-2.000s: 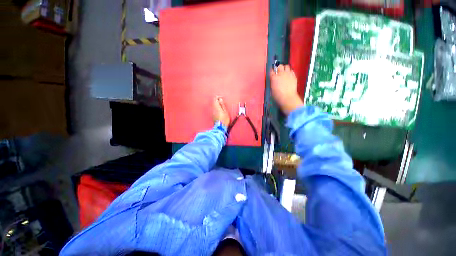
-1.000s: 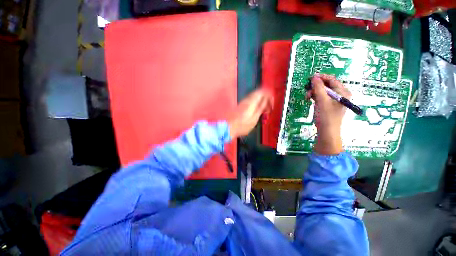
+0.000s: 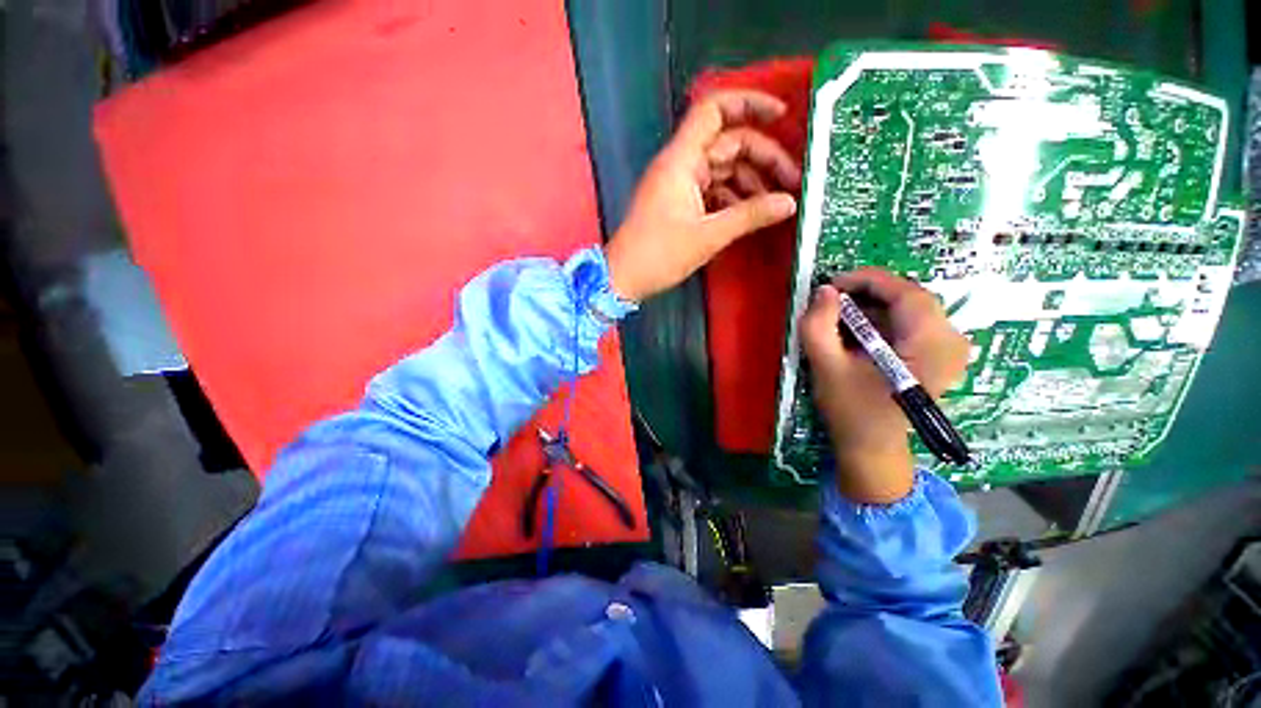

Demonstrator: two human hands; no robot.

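A green circuit board (image 3: 1093, 180) lies solder side up at the right, with pale traces. My right hand (image 3: 885, 367) holds a marker pen (image 3: 885, 354) over the board's lower left part. The pen's black-capped end points down and right; its tip is hidden by my fingers. My left hand (image 3: 712, 194) is beside the board's left edge, fingers curled and apart, holding nothing. The thumb tip is close to the edge; I cannot tell if it touches.
A large red mat (image 3: 374, 194) lies at the left, with flush cutters (image 3: 559, 457) open on its lower end. A red board support (image 3: 740, 318) shows beneath the board's left side. A metal rail (image 3: 1016, 598) is at the lower right.
My left hand has moved from the red mat to the board's left edge. My right hand has moved down and left on the board with the pen. The view has shifted closer to the board.
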